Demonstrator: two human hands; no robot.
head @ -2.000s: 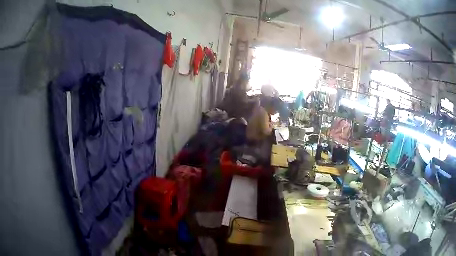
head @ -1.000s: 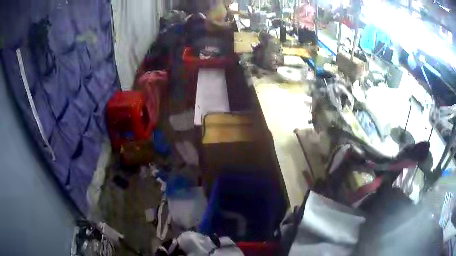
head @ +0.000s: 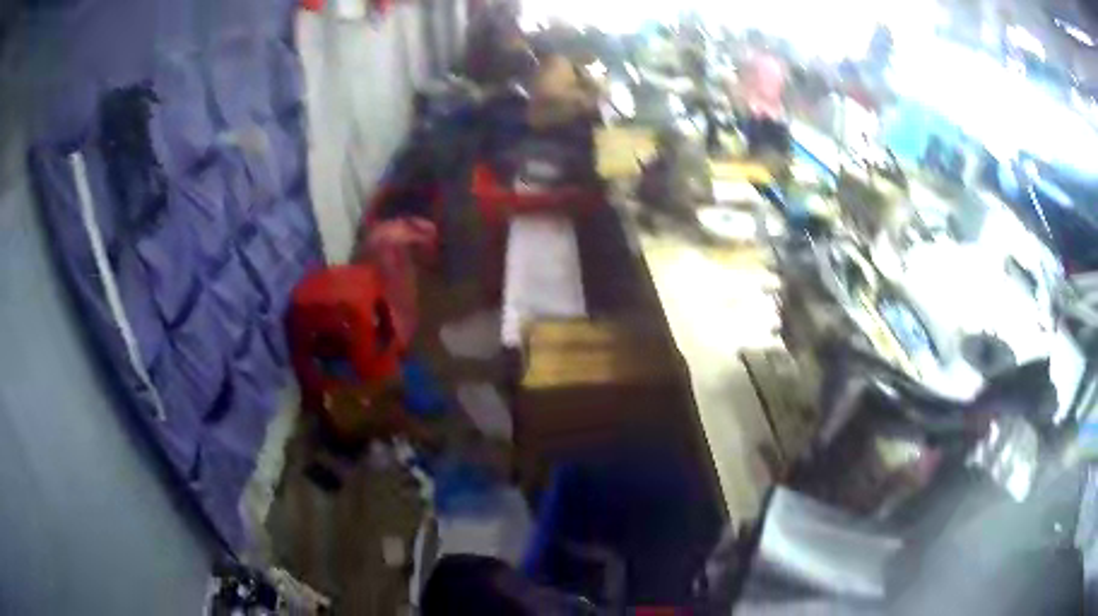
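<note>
No hand can be made out; the view is blurred. Nearest in front of me, a pale grey-white cloth piece [head: 825,548] lies at the lower right. Dark cloth or straps [head: 873,427] are heaped beyond it, at the right. A dark rounded thing [head: 476,586], too blurred to name, shows at the bottom edge left of centre. A deep blue bin [head: 602,517] stands to the right of it, partly cut off by the bottom edge.
A red plastic stool [head: 343,325] stands on the scrap-littered floor by the left wall, where purple-blue cloth [head: 217,229] hangs. A cardboard box [head: 572,355] stands beside the long bench [head: 710,325]. A seated person [head: 558,87], blurred, shows farther back.
The view first tilted down from the far room to the floor and bench, then slightly back up. The pale and black cloth at the bottom edge is no longer seen; a dark rounded thing shows there.
</note>
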